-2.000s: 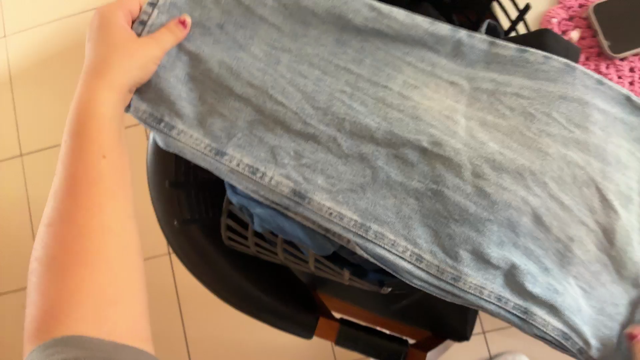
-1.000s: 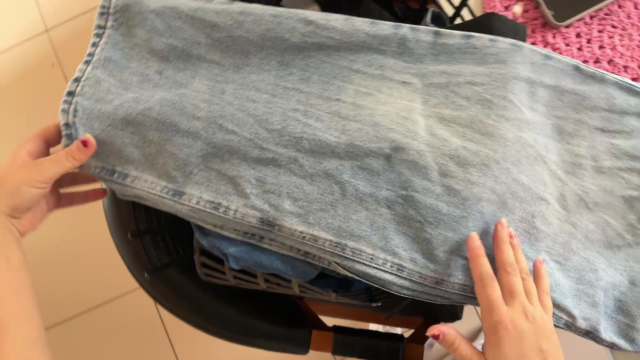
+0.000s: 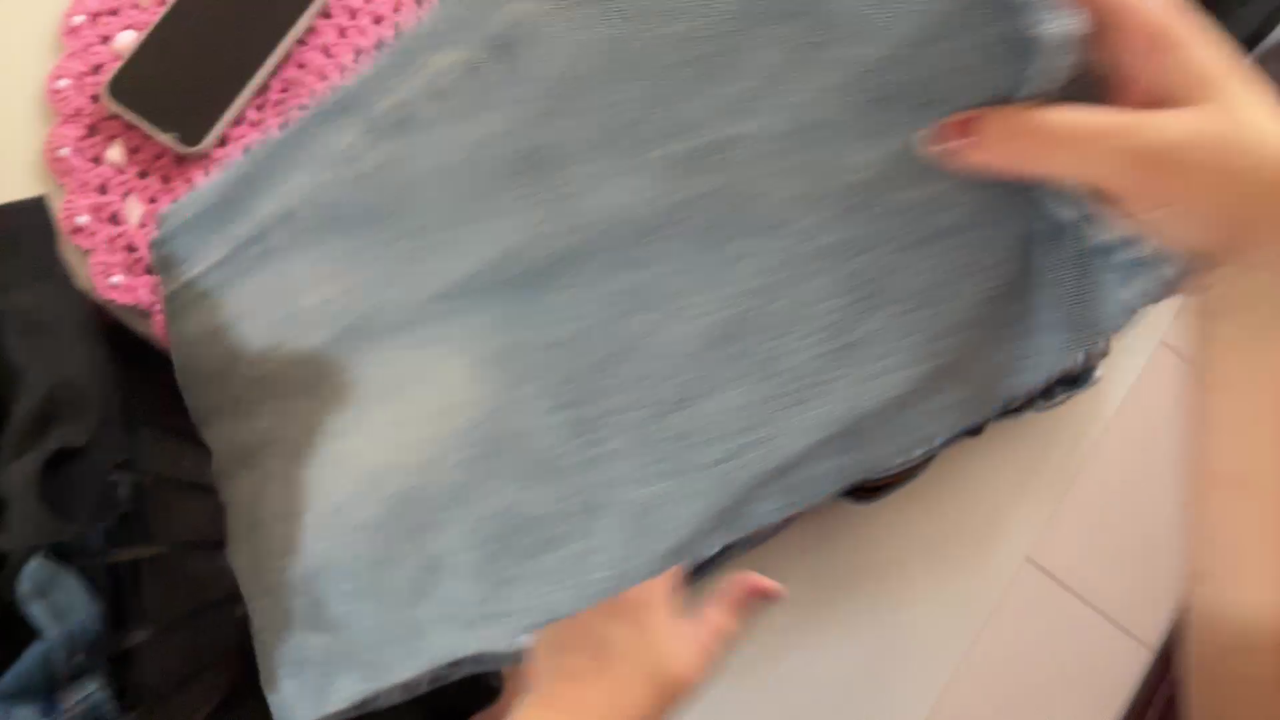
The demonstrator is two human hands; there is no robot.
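Note:
Light blue denim jeans (image 3: 620,330) fill the middle of the view, slanting and blurred by motion, and look folded into a shorter piece. My right hand (image 3: 1140,140) grips their frayed-looking edge at the upper right, thumb lying over the denim and fingers mostly hidden behind it. My left hand (image 3: 630,640) is at the lower edge of the jeans, thumb apart and pointing right. Its other fingers are blurred or hidden by the cloth, so its hold cannot be told.
A pink crocheted mat (image 3: 110,180) lies at the upper left, with a smartphone (image 3: 215,65) on it. Dark cloth (image 3: 50,400) and a bit of blue fabric (image 3: 60,620) are at the left. Pale floor tiles (image 3: 1050,500) show at the lower right.
The view has swung far to the right. The jeans, earlier spread long across the view, now form a shorter piece. My right hand, resting flat on them one second ago, now grips an edge.

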